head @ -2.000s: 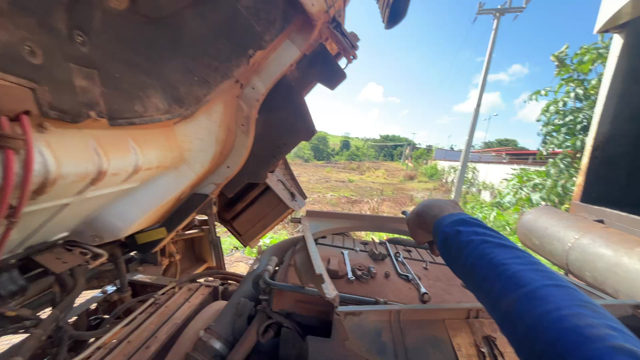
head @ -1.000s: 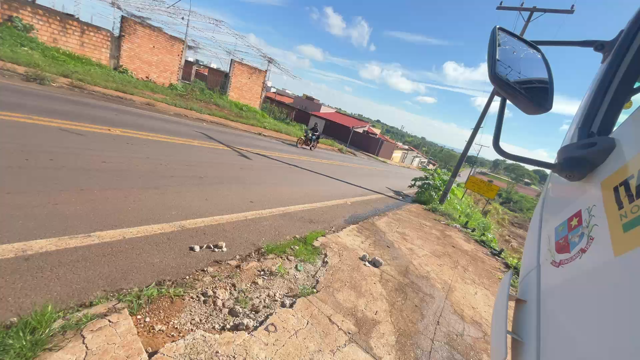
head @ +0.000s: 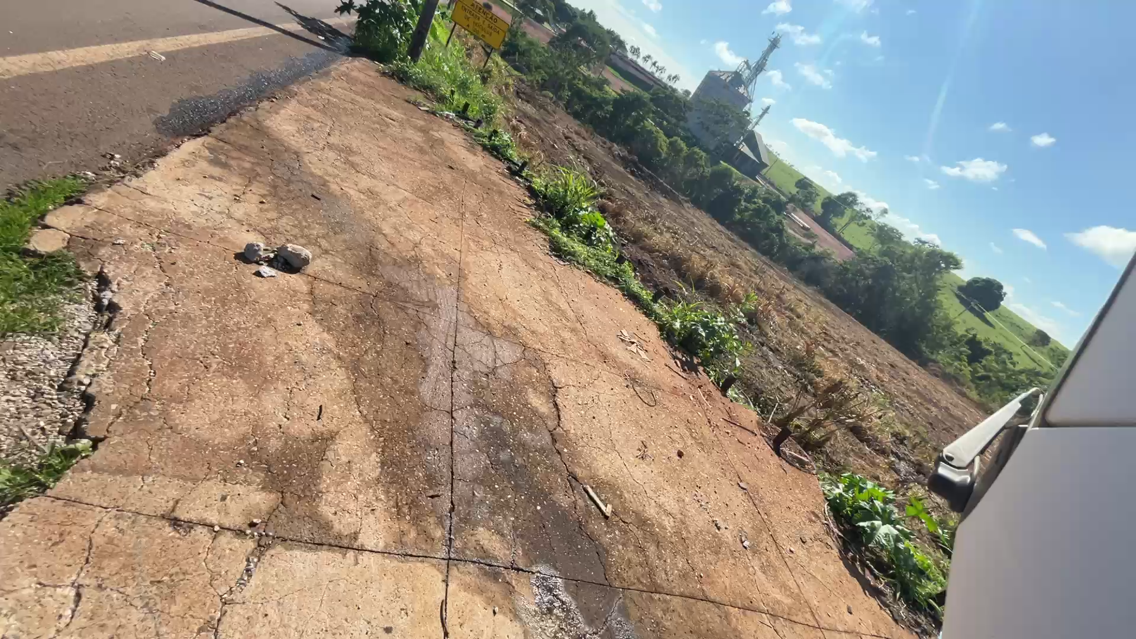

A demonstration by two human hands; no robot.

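Note:
Neither my left hand nor my right hand shows in the head view, so what they hold or touch cannot be seen. A white vehicle body panel (head: pixel 1047 532) fills the lower right corner, with a pale handle-like part (head: pixel 990 435) sticking out from its edge. Cracked concrete paving (head: pixel 382 355), stained with dark damp streaks, stretches beside the vehicle. A few stones (head: pixel 291 257) lie on it at the upper left.
An asphalt road (head: pixel 89 106) with a pale edge line runs at the upper left. Green weeds (head: pixel 701 333) border the paving on the right. A yellow sign (head: pixel 480 21) stands near a pole (head: pixel 422 31). A small stick (head: pixel 596 501) lies on the concrete.
The view has swung from a vehicle's engine area with wrenches, past a side mirror and road, to the paving. The blue-sleeved arm and hand seen two seconds ago are out of view.

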